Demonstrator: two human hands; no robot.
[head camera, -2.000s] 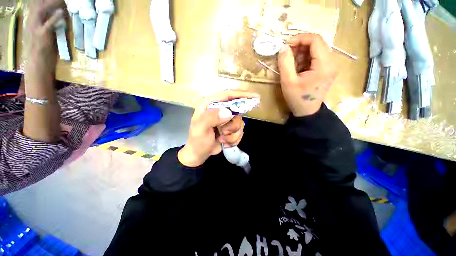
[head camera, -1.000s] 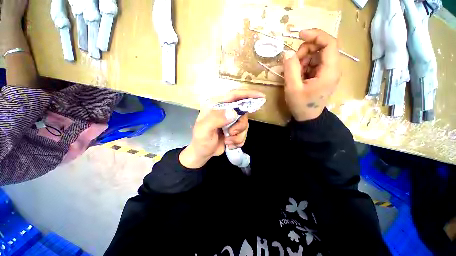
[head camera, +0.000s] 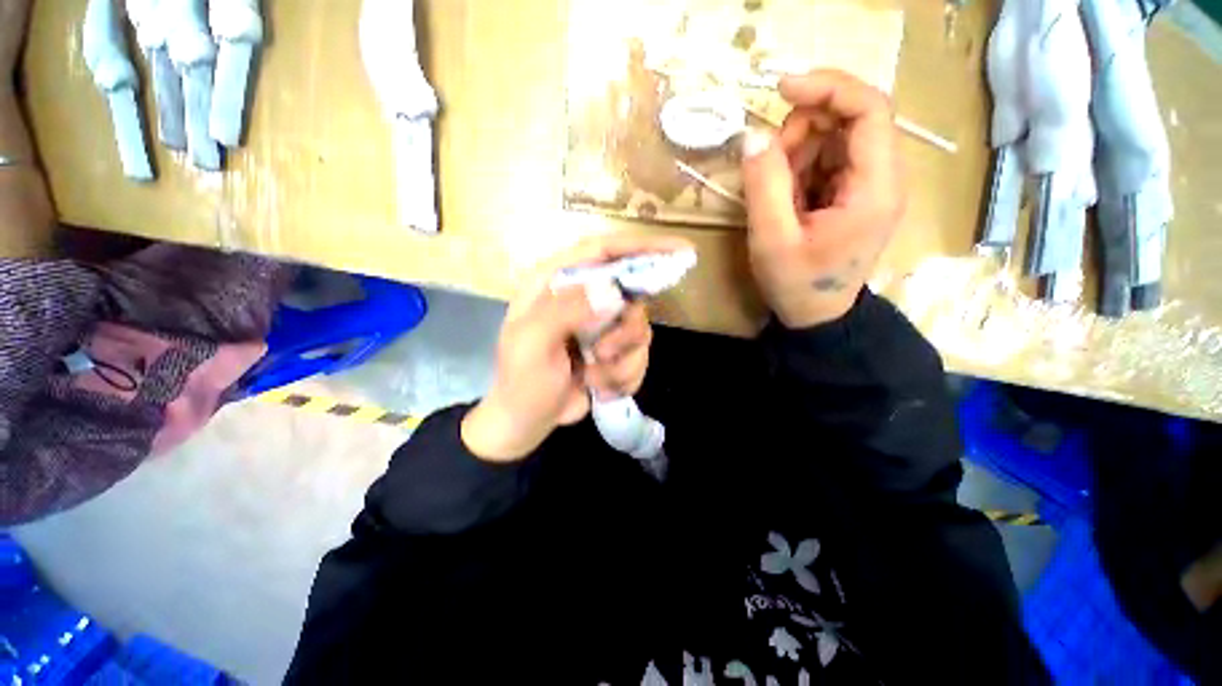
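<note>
My left hand (head camera: 556, 342) is closed around a white-grey leg-shaped part (head camera: 627, 426). Its foot end (head camera: 643, 272) shows above the fist and its bent lower length hangs below. My right hand (head camera: 824, 194) is over the right side of the brown stained board (head camera: 610, 181), beside a small white dish (head camera: 702, 119). Its thumb and fingers are curled close together near the dish's right edge. A thin pale stick may be between the fingertips, but I cannot tell it from the spare sticks. A thin stick (head camera: 923, 131) shows right of the hand and another (head camera: 710, 182) lies below the dish.
Leg-shaped parts lie on the tan bench (head camera: 496, 228): one alone (head camera: 417, 161) left of the board, several (head camera: 198, 87) at far left and several (head camera: 1059, 161) at right. A person's sleeve (head camera: 81, 335) is at left. Blue stools (head camera: 335, 328) stand below the bench.
The view has shifted a little, so the bench things at left sit further left. The foot end has tilted slightly in my left fist. The neighbour's arm has moved left, away from the parts.
</note>
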